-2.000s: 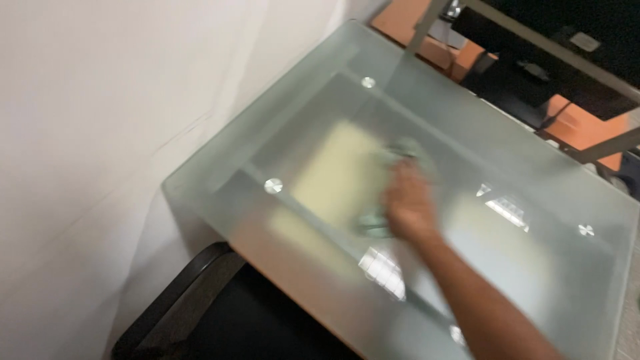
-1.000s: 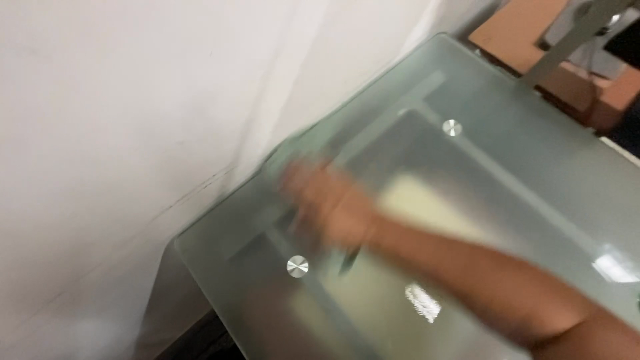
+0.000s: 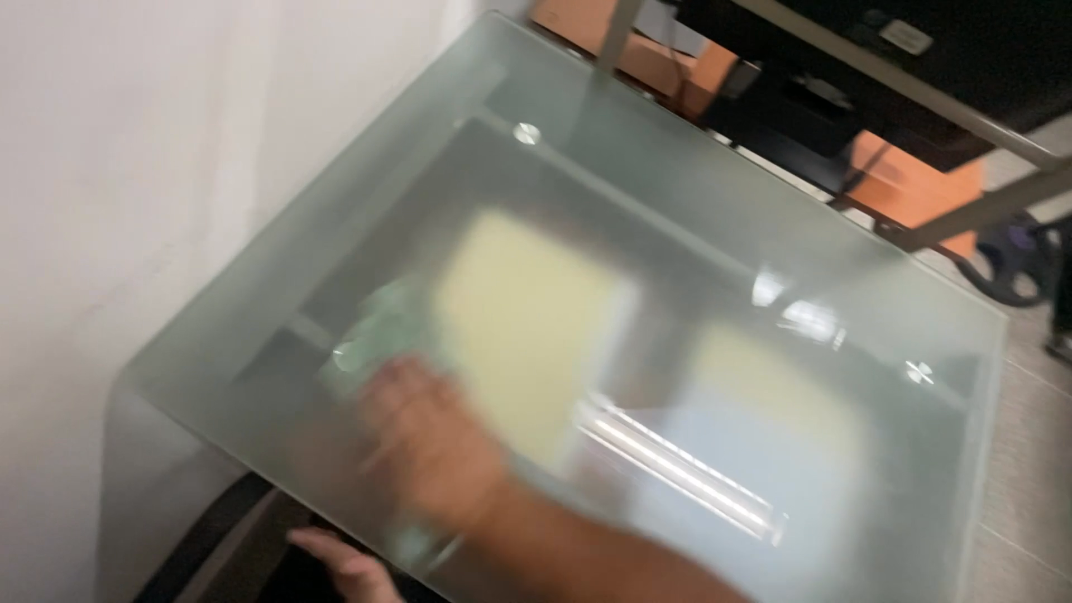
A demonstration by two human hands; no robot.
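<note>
My right hand [image 3: 431, 444] presses a light green cloth [image 3: 385, 331] onto the frosted glass tabletop [image 3: 670, 243], near its left front part; the hand is blurred, and cloth shows beyond the fingers and below the palm. Below the table's front edge, at the bottom of the view, my left hand [image 3: 347, 565] is partly in the frame, fingers apart, with nothing seen in it. Blurred yellow and pale shapes show through the glass, along with round metal fixing discs [image 3: 526, 133].
A white wall [image 3: 167, 167] runs along the table's left side. A black chair [image 3: 205, 536] stands at the front edge. Behind the table are a metal frame [image 3: 888, 75], a black panel and orange-brown boards [image 3: 904, 184]. Tiled floor [image 3: 1026, 435] lies at the right.
My right hand has moved from beside the wall toward the table's front edge with the cloth. My left hand has come into view at the bottom.
</note>
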